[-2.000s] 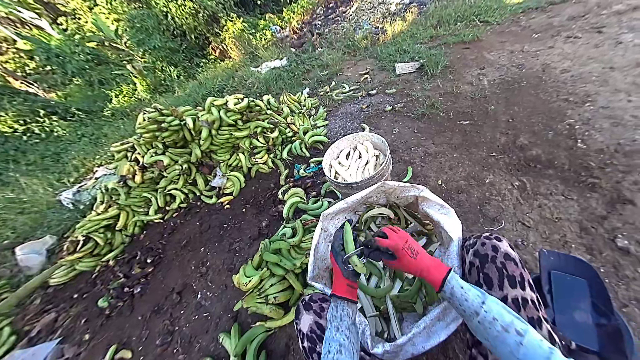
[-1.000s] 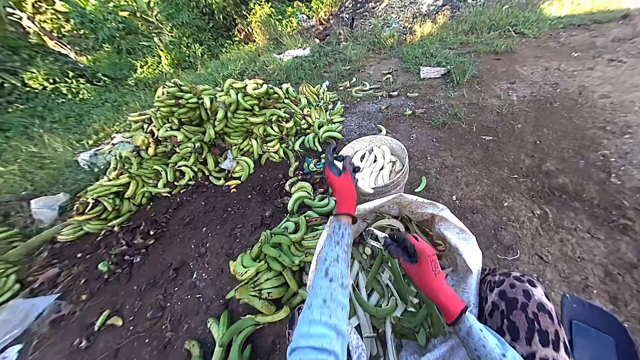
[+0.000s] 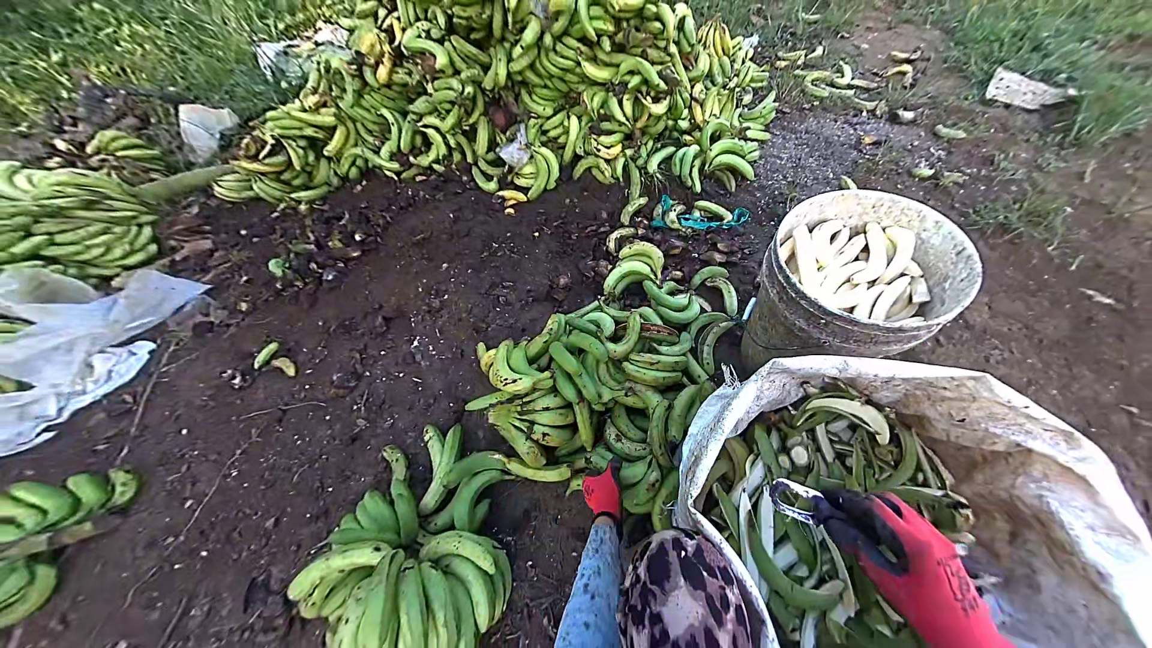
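My left hand [image 3: 601,491], in a red and dark glove, reaches down at the near edge of a heap of green bananas or plantains [image 3: 585,378]; its fingertips are hidden among the fruit, so a grip cannot be made out. In my right hand [image 3: 886,549], gloved alike, is a small metal-edged peeler [image 3: 796,500], held over the peels. Green peels [image 3: 810,468] fill much of a white woven sack [image 3: 1035,450] between my legs. Beyond the sack stands a dirty white bucket [image 3: 810,328] with peeled pale fruit [image 3: 855,265] in it.
A large pile of green fruit [image 3: 540,81] lies at the back. More bunches lie at near left [image 3: 405,576] and far left [image 3: 72,220]. Plastic sheeting [image 3: 90,333] rests on the dark soil at left. A teal net scrap [image 3: 702,216] lies near the bucket.
My left hand has gone from beside the bucket down to the fruit heap at left. Two seconds ago it held a green fruit over the sack. The view has tilted down and left.
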